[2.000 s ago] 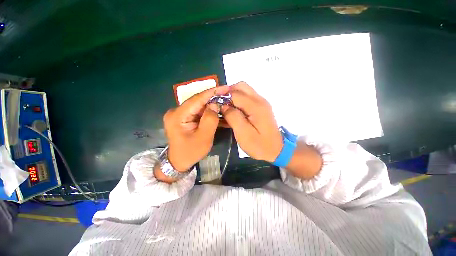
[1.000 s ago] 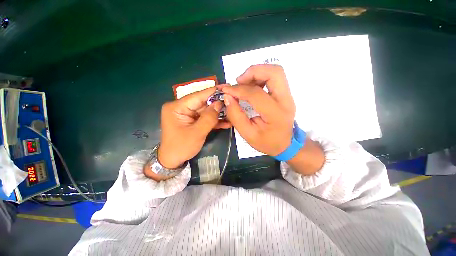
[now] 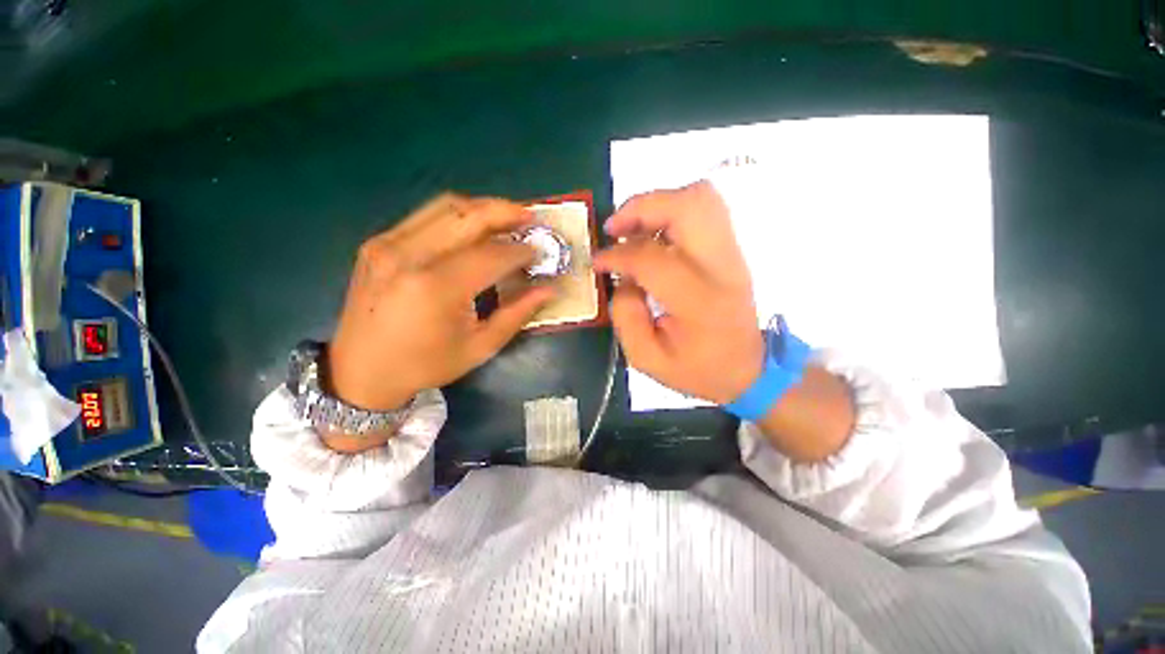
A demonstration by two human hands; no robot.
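A round silver watch head is at the cream pad with a red-brown rim, seen between the fingers. My left hand reaches over the pad from the left. Its fingertips are at the left edge of the watch head and its thumb is lower on the pad; whether they grip it is unclear. My right hand is just right of the pad, over the white sheet's left edge, fingers curled and thumb near the fingertips. A small light thing shows at its palm, mostly hidden.
A large white sheet lies at right on the dark green bench. A blue control unit with red displays and a white cloth stands at left. A beige ribbed pad and thin cord are at the front edge.
My hands have moved apart. The watch head has gone from between both hands to the pad, beside my left fingers. My right hand has drawn off to the right. The view has shifted slightly.
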